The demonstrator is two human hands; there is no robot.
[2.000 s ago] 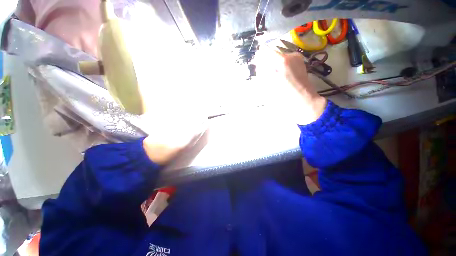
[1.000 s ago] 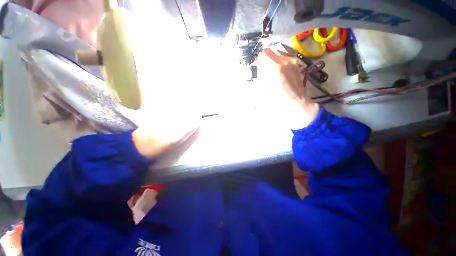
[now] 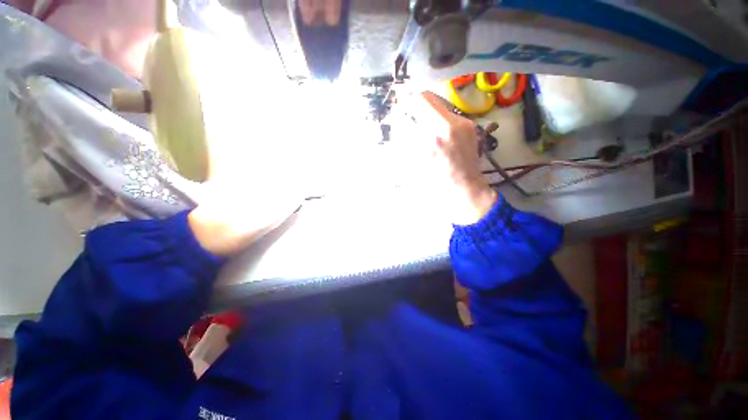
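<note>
My right hand [image 3: 459, 156] is beside the needle and presser foot area [image 3: 381, 107], with a finger pointing toward it. My left hand [image 3: 234, 217] lies low on the white table at the left; its fingers are lost in bright glare. The glare hides whatever lies between my hands, so I cannot tell what either hand holds. The pale garment [image 3: 107, 152], with a shiny patterned part, lies bunched at the left. The white sewing machine [image 3: 558, 45] with blue stripe stands above my right hand.
A pale yellow-green oval object [image 3: 178, 102] with a brown peg stands left of the needle. Yellow and red-orange scissors handles [image 3: 473, 98] and a dark-handled tool [image 3: 531, 115] lie under the machine arm. Dark snips [image 3: 488, 141] lie by my right hand. Thin cords [image 3: 574, 164] run along the right.
The view has shifted, so the machine head shows more and the tools sit further left. My right hand stays beside the needle area, and my left hand stays low on the left.
</note>
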